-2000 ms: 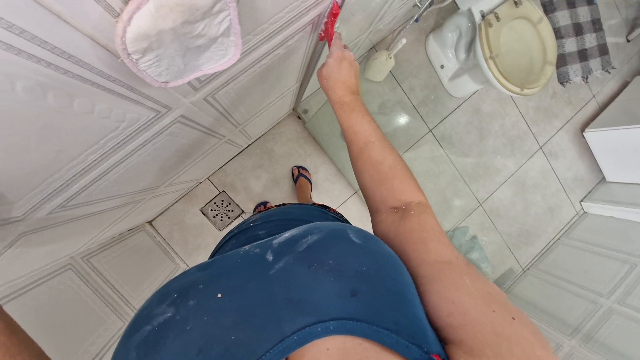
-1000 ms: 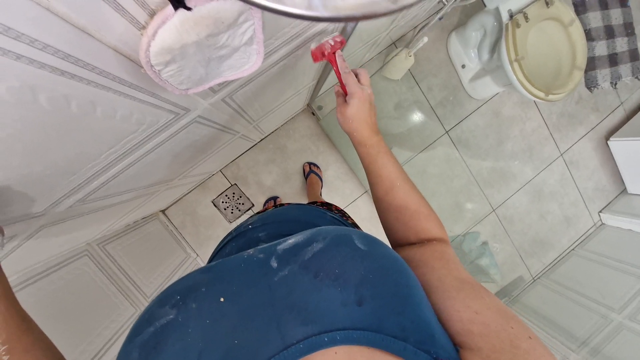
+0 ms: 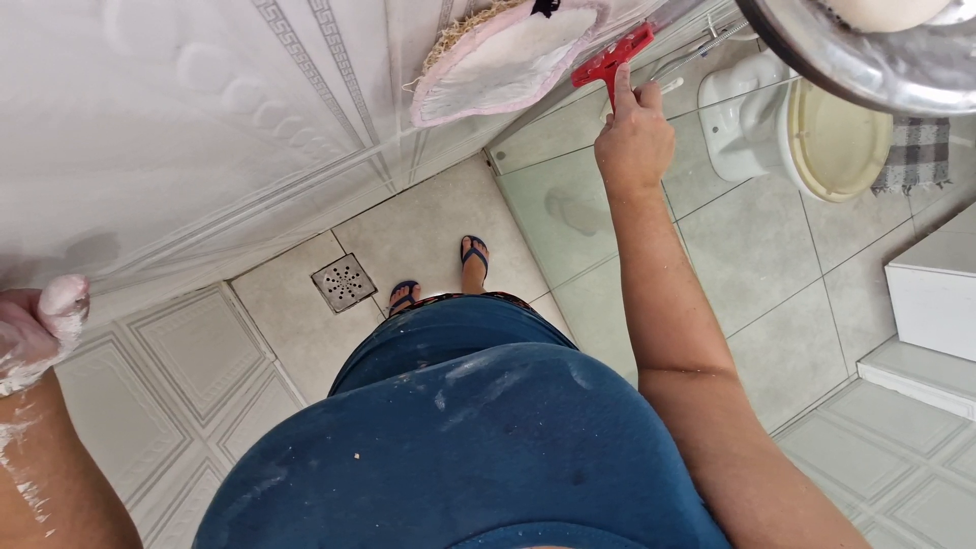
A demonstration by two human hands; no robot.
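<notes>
My right hand [image 3: 637, 137] grips the handle of a red plastic squeegee [image 3: 614, 57], its index finger laid along the tool, at the edge of the glass shower panel [image 3: 564, 175] near the wall. At the left edge my left hand [image 3: 38, 328] is coated with white foam or paste, which also streaks the forearm. It is beside the white tiled wall [image 3: 191, 130]; part of it lies outside the view, and no object shows in it. A pink-edged white pad with a straw-like fringe [image 3: 511, 69] hangs on the wall left of the squeegee.
A round metal-rimmed fixture [image 3: 862, 84] fills the top right corner. Beyond the glass are a toilet [image 3: 793, 137], a checked mat [image 3: 911, 152] and a white cabinet [image 3: 938, 282]. A square floor drain [image 3: 344, 283] lies by my feet in flip-flops.
My left hand has come into view at the left edge. The squeegee's head has turned in my right hand. The view has shifted, and the metal-rimmed fixture now shows at the top right.
</notes>
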